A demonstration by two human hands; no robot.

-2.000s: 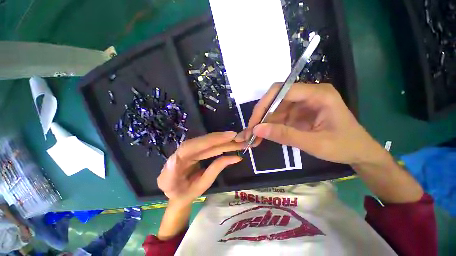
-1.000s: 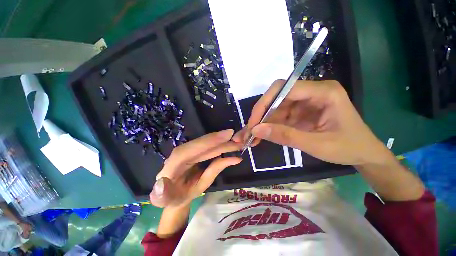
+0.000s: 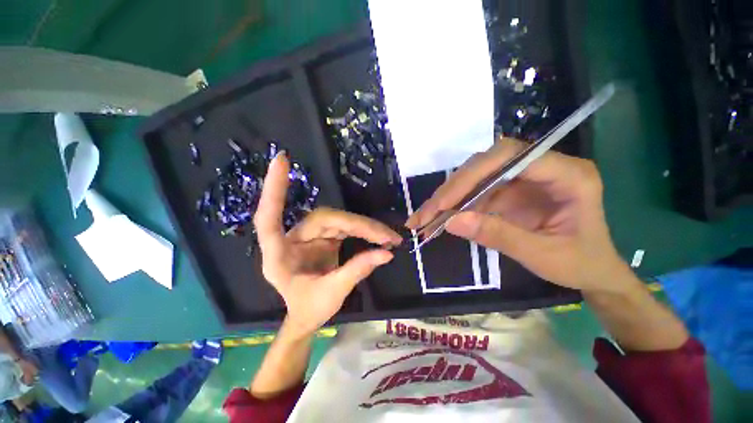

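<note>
My right hand point(image 3: 537, 223) holds the slim silver tweezers point(image 3: 528, 155) like a pen, tips down at the left. My left hand point(image 3: 318, 260) has thumb and forefinger nearly together by the tweezer tips, with a tiny dark part point(image 3: 403, 244) between them, too small to make out well. Its other fingers are raised over the left pile. The adhesive sheet point(image 3: 438, 91) lies across the black divided tray point(image 3: 186, 240), its black end with white lines under my hands.
Small electronic parts point(image 3: 248, 194) lie piled in the left compartment, with more point(image 3: 359, 136) beside the sheet. White liner scraps point(image 3: 128, 248) lie left of the tray. Another black tray point(image 3: 693, 107) stands at the right. A clear blister stack point(image 3: 37, 277) is at far left; another person's legs point(image 3: 169, 392) show lower left.
The tweezers have tilted flatter toward the right. My left hand's fingers have opened out and one finger points up. The tray appears shifted slightly right in the view.
</note>
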